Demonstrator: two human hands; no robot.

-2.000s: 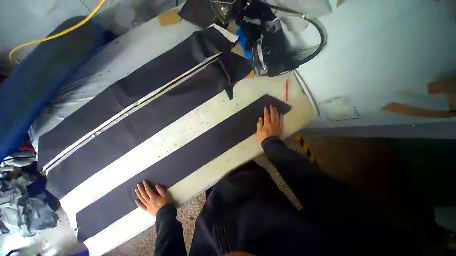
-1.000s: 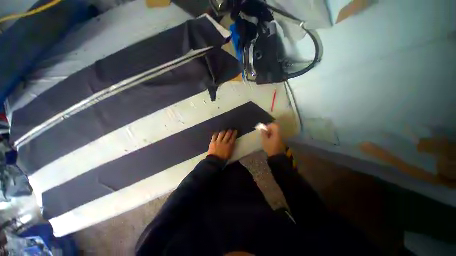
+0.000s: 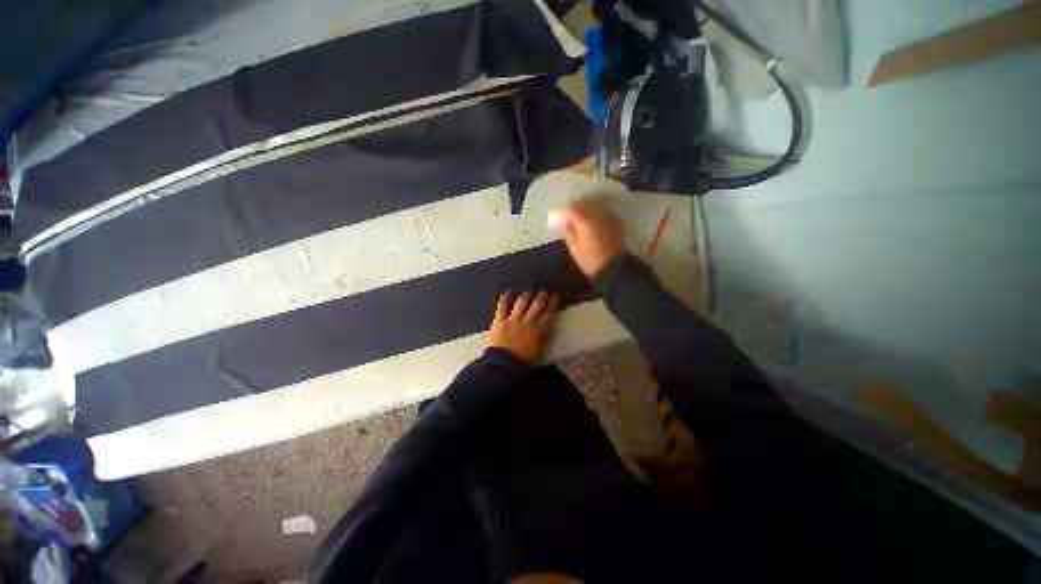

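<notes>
A long dark cloth strip (image 3: 308, 324) lies flat on the off-white table cover (image 3: 394, 234), along the edge nearest my body. My left hand (image 3: 524, 324) rests palm down with fingers apart on the strip, toward its right end. My right hand (image 3: 591, 237) is over the strip's right end, slightly blurred. Its fingertips hold a small white piece (image 3: 557, 219), possibly tailor's chalk, at the strip's far edge. My right hand and sleeve hide part of that end.
Two wider dark panels (image 3: 274, 105) lie beyond the strip, with pale lines between them. A dark iron (image 3: 668, 131) with a looping black hose stands at the table's right end. A red mark (image 3: 659, 229) is near it. Heaped items and a blue basket (image 3: 112, 491) are at the left.
My right hand has moved from the strip's near edge to its far edge with the white piece. My left hand stays on the strip. The view has shifted and turned a little.
</notes>
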